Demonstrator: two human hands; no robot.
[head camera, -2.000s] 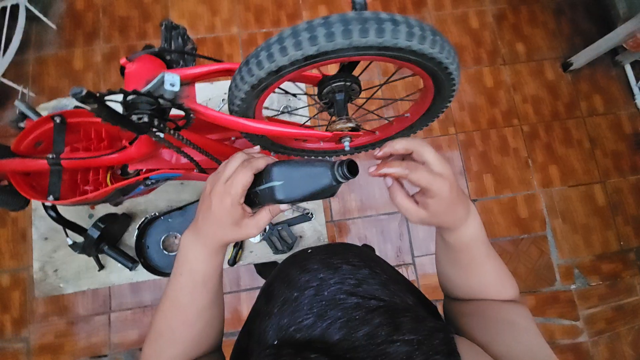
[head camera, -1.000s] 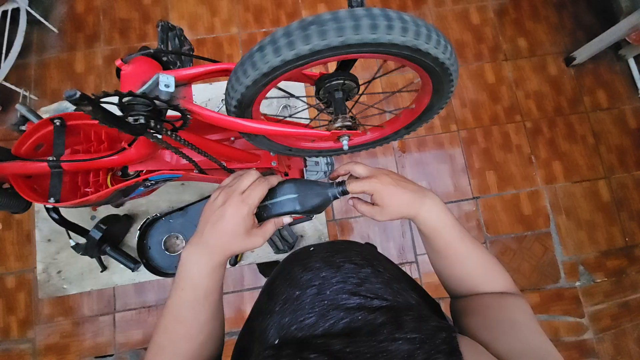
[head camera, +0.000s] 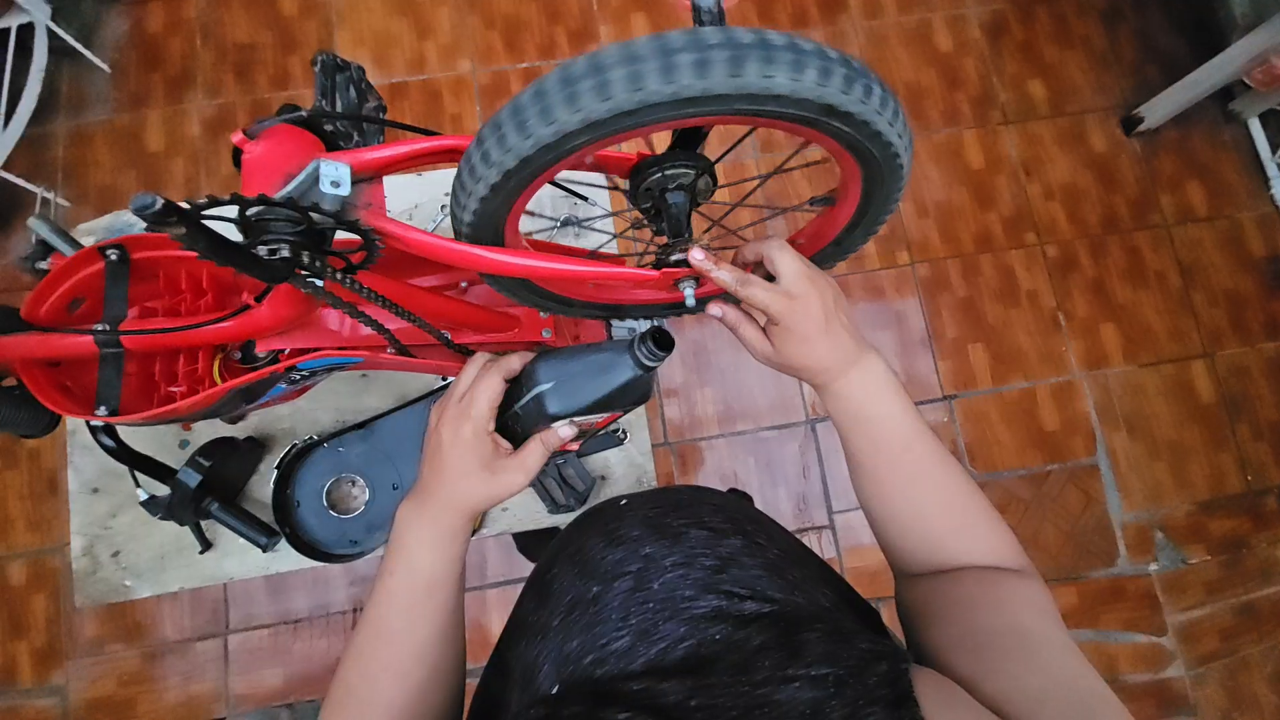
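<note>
My left hand (head camera: 480, 435) is closed around a black plastic oil bottle (head camera: 580, 388), whose uncapped mouth tilts up to the right. My right hand (head camera: 785, 310) has its fingertips at the axle end of the red bicycle frame (head camera: 560, 262), beside the axle bolt (head camera: 688, 290); no object shows in it. Above it stands the wheel, with a grey knobby tire (head camera: 690, 60), red rim and dark hub (head camera: 672, 185). The bicycle chain (head camera: 375, 305) hangs loosely from the chainring (head camera: 290, 235) at left.
A black chain guard (head camera: 385, 480), a pedal (head camera: 565, 485) and the handlebar grip (head camera: 240, 522) are over a stained board (head camera: 170, 570) on the tiled floor. A chair or table leg (head camera: 1205, 75) stands at upper right, and a white spoked wheel (head camera: 20, 80) at upper left.
My right hand was at the bottle's mouth a second ago; it has moved up to the wheel's axle end. The bottle's mouth shows uncovered again, with my left hand still around the bottle.
</note>
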